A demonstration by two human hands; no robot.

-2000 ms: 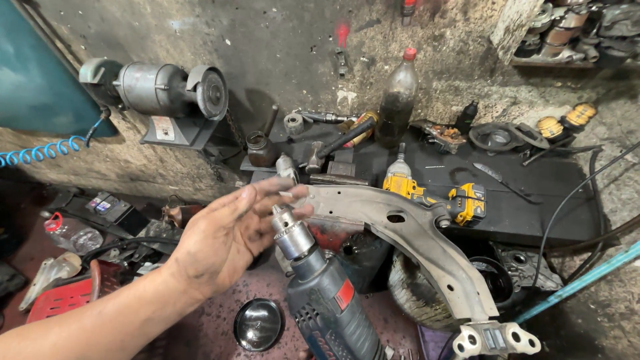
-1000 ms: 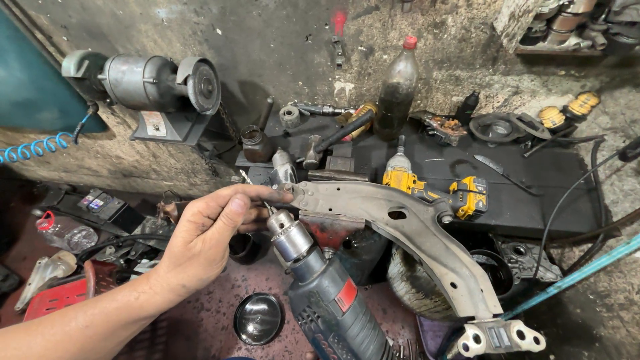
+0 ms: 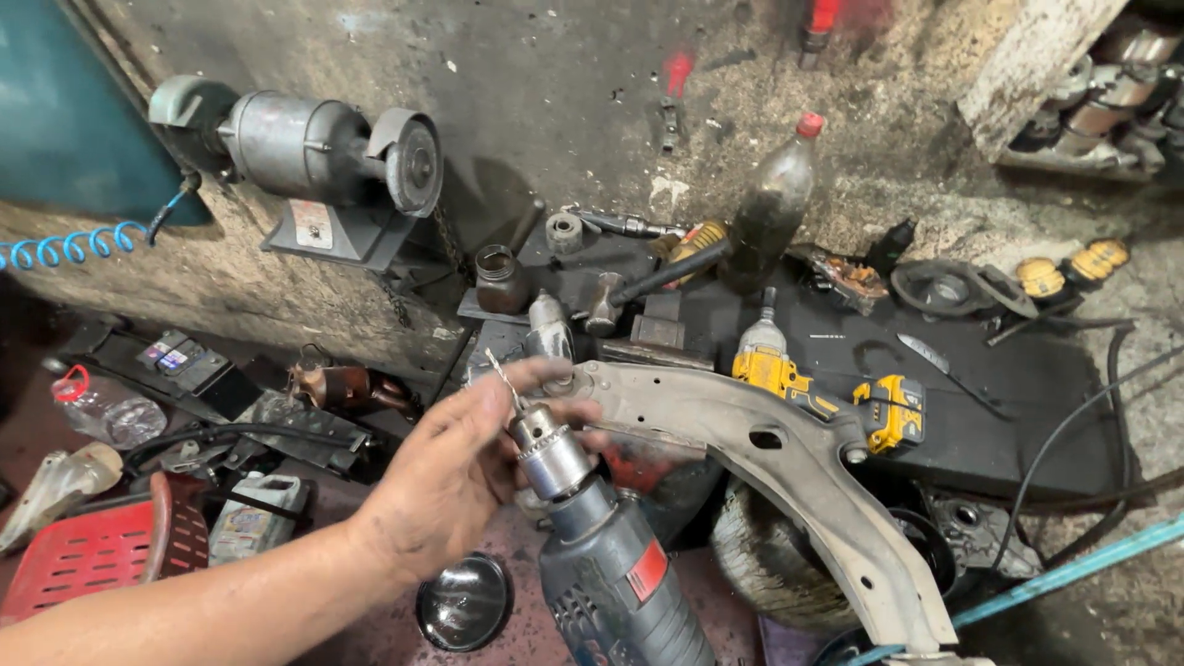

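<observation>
A grey-blue power drill points up and away, with a metal keyed chuck and a twist drill bit in it. My left hand is beside the chuck and bit, its fingers spread around their far side; whether they touch the chuck is unclear. My right hand is not in view, and the drill's handle lies beyond the lower edge. Behind the drill, a grey metal control arm curves from the vise area down to the right. A yellow cordless impact wrench lies behind it on the dark bench.
A bench grinder stands at the upper left. On the bench are a hammer, a dark bottle with a red cap, a glass jar and a knife. A red plastic crate and a round black dish sit lower down.
My left hand's fingers were spread beside the bit, then closed in near its tip; now they are lower, around the chuck. The drill stays in much the same place.
</observation>
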